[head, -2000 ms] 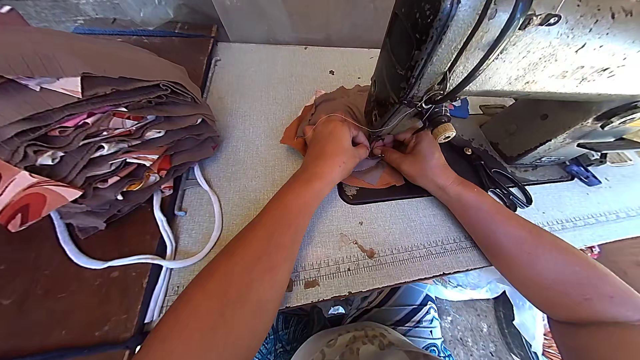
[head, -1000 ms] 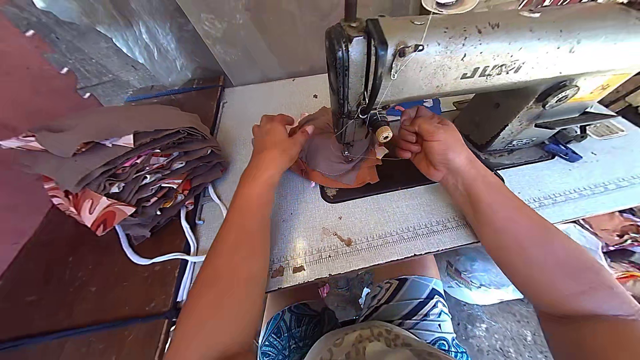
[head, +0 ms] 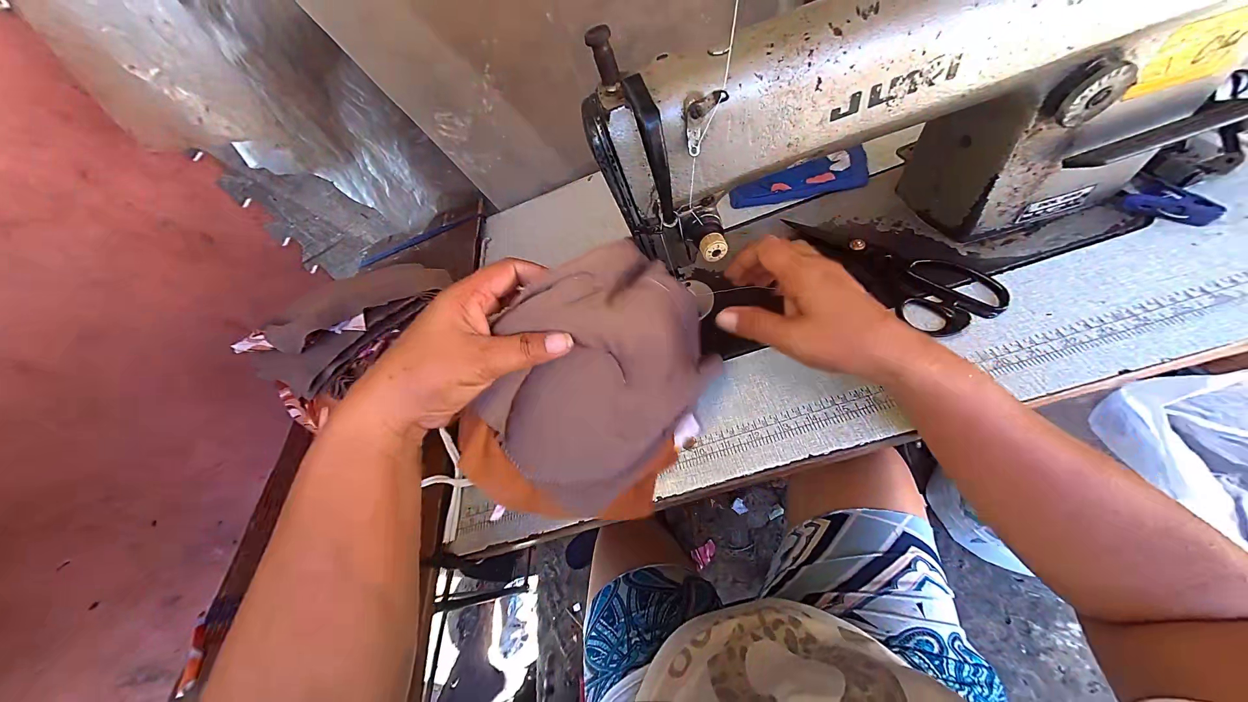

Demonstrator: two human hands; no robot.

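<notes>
My left hand [head: 478, 346] grips the edge of a round piece of grey-brown fabric [head: 595, 380], thumb on top, fingers mostly hidden. Orange fabric [head: 531, 487] shows along its lower edge. The piece is held in front of the needle area of a Juki sewing machine [head: 799, 88]. To the right of the needle, my right hand [head: 804, 307] has its thumb and fingers apart over the dark bed plate, with a thin thread beside the fingertips; whether it holds the thread I cannot tell. Black-handled scissors [head: 921, 283] lie just right of that hand.
A stack of grey-brown and patterned fabric pieces [head: 341, 312] lies at the left, behind my left forearm. White cord [head: 450, 483] hangs by the table edge. Blue patterned cloth [head: 804, 180] lies behind the machine arm, and a blue clip-like object [head: 1175, 203] near its base. A measuring scale runs along the table front.
The fabric piece has come away from under the machine's needle area toward the front, held by my left hand. The scissors are now uncovered. The view has shifted.
</notes>
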